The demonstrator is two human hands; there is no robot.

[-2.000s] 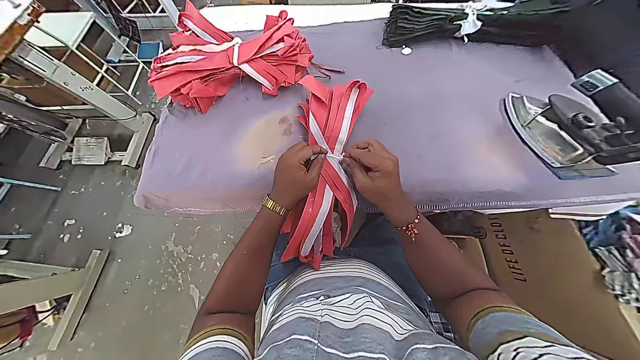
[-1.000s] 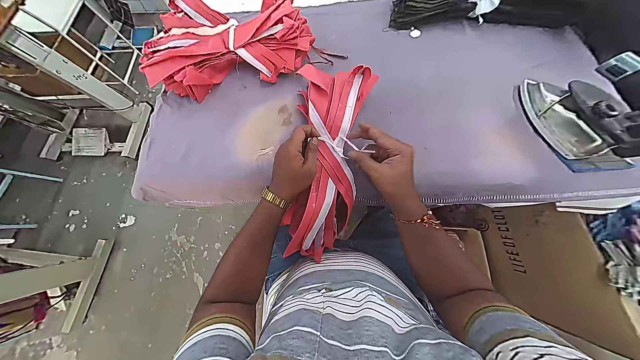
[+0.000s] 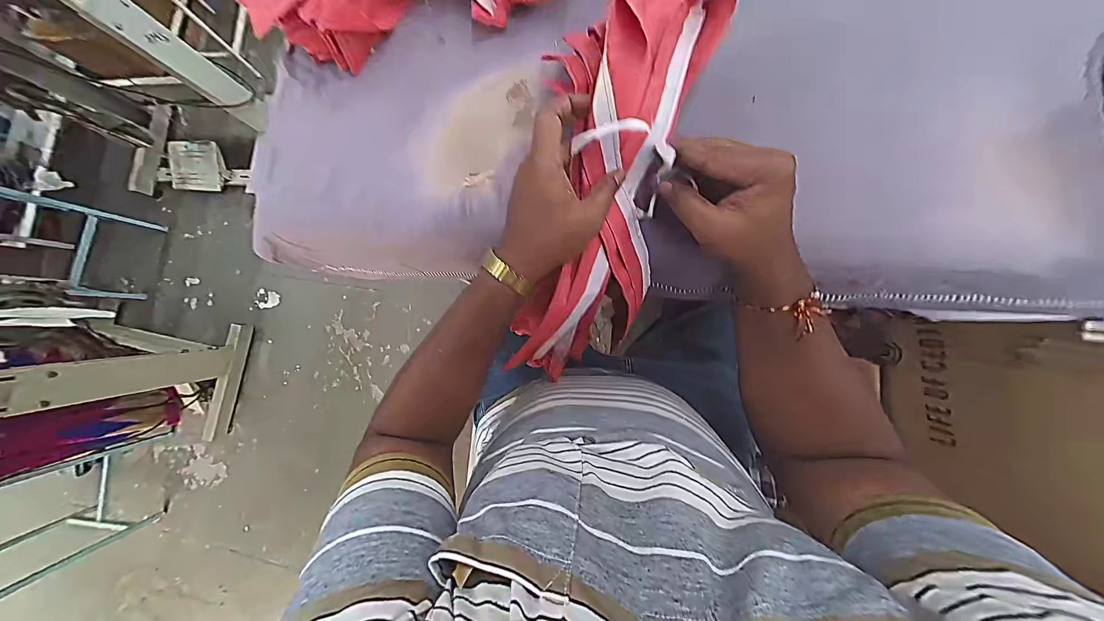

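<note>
A bundle of red fabric strips with white stripes (image 3: 634, 250) lies across the front edge of the padded table, its lower ends hanging over my lap. White tie tape (image 3: 611, 129) loops over its narrow middle. My left hand (image 3: 556, 194) grips the bundle's left side, thumb on top and fingers at the far side. On the right, my right hand (image 3: 733, 194) pinches the tape's knotted part between thumb and fingers, beside the bundle.
The table's purple-grey cover (image 3: 371, 172) has a worn, stained patch. Another red bundle (image 3: 332, 26) lies at the far left. Below the table's right side stands a cardboard box (image 3: 1000, 414) with printing. Metal frames (image 3: 164, 371) stand on the floor at left.
The view has moved in closer and lower. My left hand has gone from pinching at the tie to holding the bundle's side. The tape now forms a raised loop over the bundle.
</note>
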